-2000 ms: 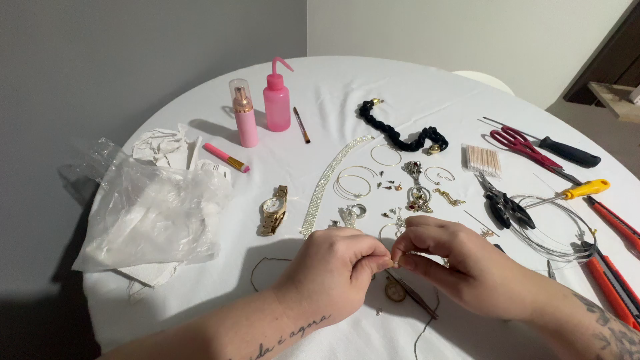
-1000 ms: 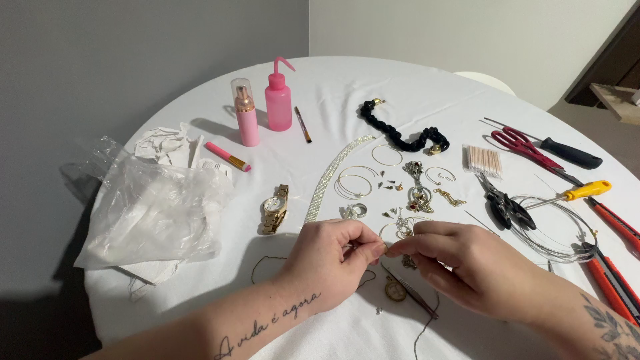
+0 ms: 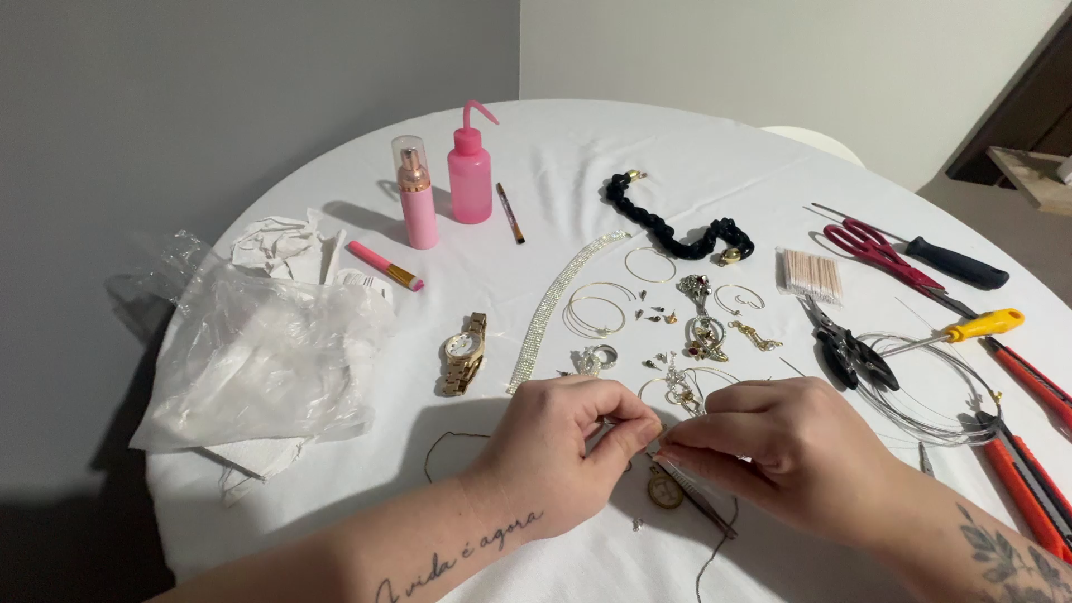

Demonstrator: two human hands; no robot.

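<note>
My left hand [image 3: 578,444] and my right hand [image 3: 779,456] meet over the near middle of the table, thumbs and forefingers pinched close together on something tiny, mostly hidden by the fingertips. Below them lie a round gold-toned medallion [image 3: 666,489] and metal tweezers [image 3: 699,502]. A thin dark cord [image 3: 713,559] trails from there toward the near edge, and another length [image 3: 435,448] curves out left of my left hand. Earrings and chains [image 3: 682,389] lie just beyond the fingers. A gold-toned wristwatch [image 3: 463,352] and a rhinestone band [image 3: 553,306] rest farther left.
Left: clear plastic bag [image 3: 260,360], pink brush [image 3: 385,266], pump bottle [image 3: 417,201], wash bottle [image 3: 471,180]. Behind: black braided strap [image 3: 670,234]. Right: cotton swabs [image 3: 811,275], red-handled scissors [image 3: 871,251], pliers [image 3: 846,347], coiled wire [image 3: 930,427], yellow-handled screwdriver [image 3: 988,325], orange utility knife [image 3: 1022,486].
</note>
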